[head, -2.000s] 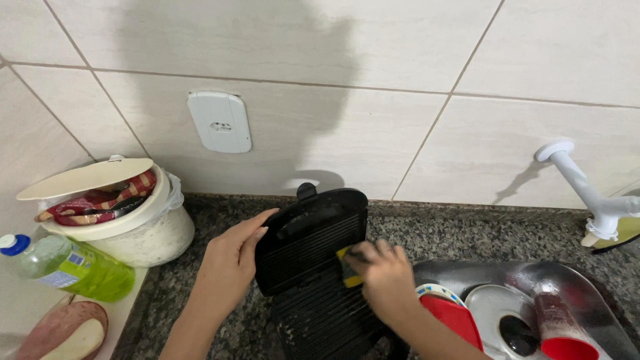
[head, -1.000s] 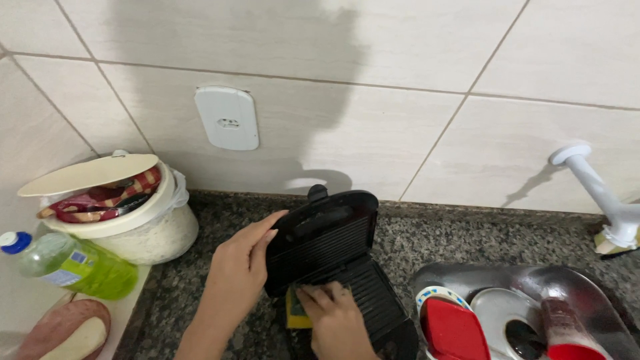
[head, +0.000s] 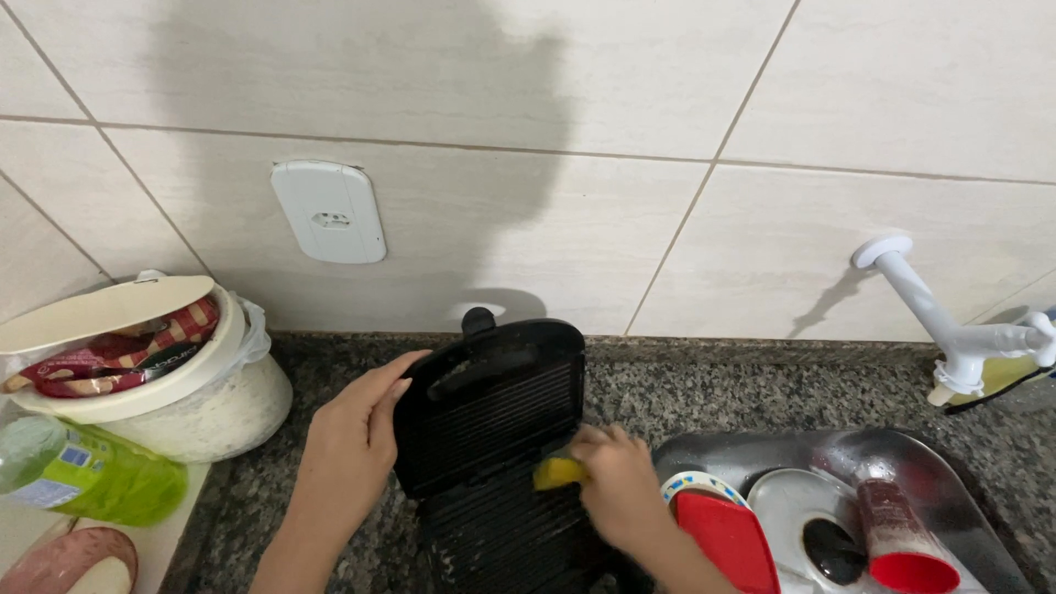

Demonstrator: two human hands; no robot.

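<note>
A black electric contact grill (head: 495, 412) lies opened on the granite counter, its ribbed upper plate tilted back toward the wall. My left hand (head: 359, 429) grips the left edge of the raised lid, thumb on the near side. In my right hand (head: 615, 478) is a yellow sponge (head: 559, 473), at the right side of the grill near the hinge between the two ribbed plates. The right hand is slightly blurred. The near end of the lower plate runs out of the frame.
At right, a steel sink (head: 932, 462) holds a red container (head: 730, 540), a metal lid (head: 800, 503) and a red cup (head: 914, 569), below a white faucet (head: 924, 305). At left stand a lidded white bin (head: 223, 412) and a green liquid bottle (head: 124, 478). A wall outlet (head: 330, 212) is behind.
My right hand with the sponge has moved from the left part of the grill to its right side, near the hinge. My left hand remains on the lid.
</note>
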